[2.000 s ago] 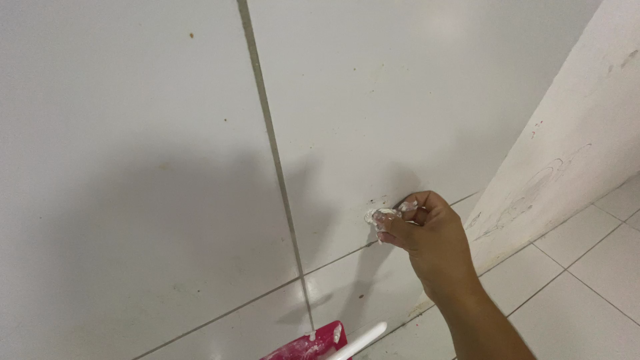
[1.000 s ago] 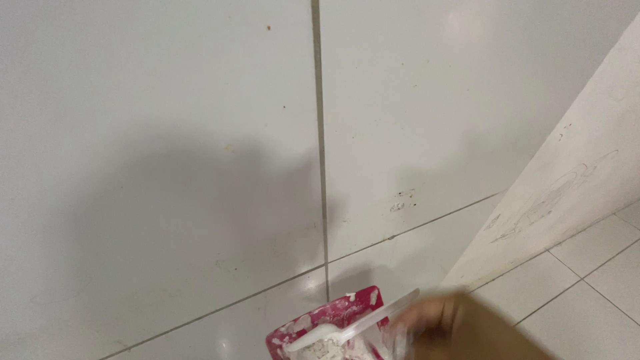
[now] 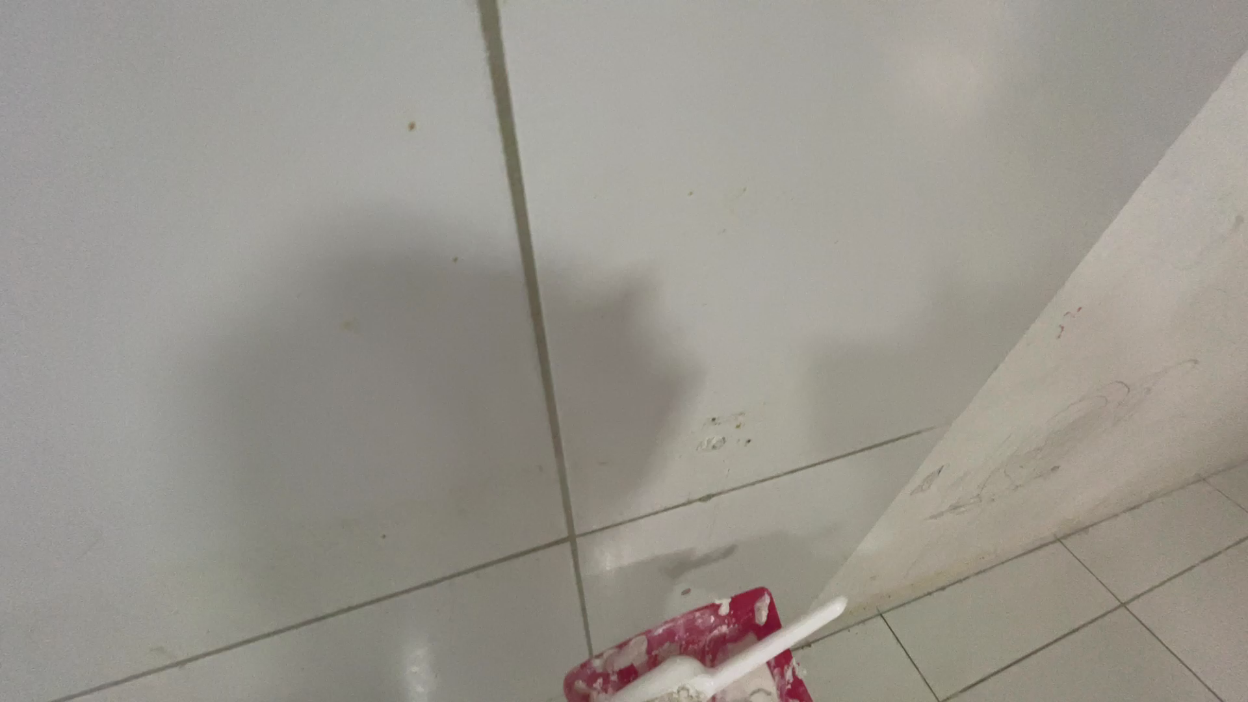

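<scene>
Neither of my hands shows in the view now. At the bottom edge a pink plastic container [image 3: 673, 639] is partly cut off by the frame, its rim and inside smeared with white paste. A white plastic spoon [image 3: 770, 647] lies across it, with its handle pointing up and to the right past the rim. Above the container stands a wall of large glossy tiles [image 3: 780, 244] with dark grout lines. A small patch of specks and whitish residue [image 3: 717, 434] marks the tile above the horizontal joint.
On the right, a white wall [image 3: 1102, 409] with scuffs and scribbled marks meets the tiled wall at an angle. Light floor tiles [image 3: 1033, 624] run along its base at the lower right. A large soft shadow falls on the tiled wall.
A hand that held white-smeared material against the tile two seconds ago moved down beside the container, then left the view. The specked patch it covered is now exposed.
</scene>
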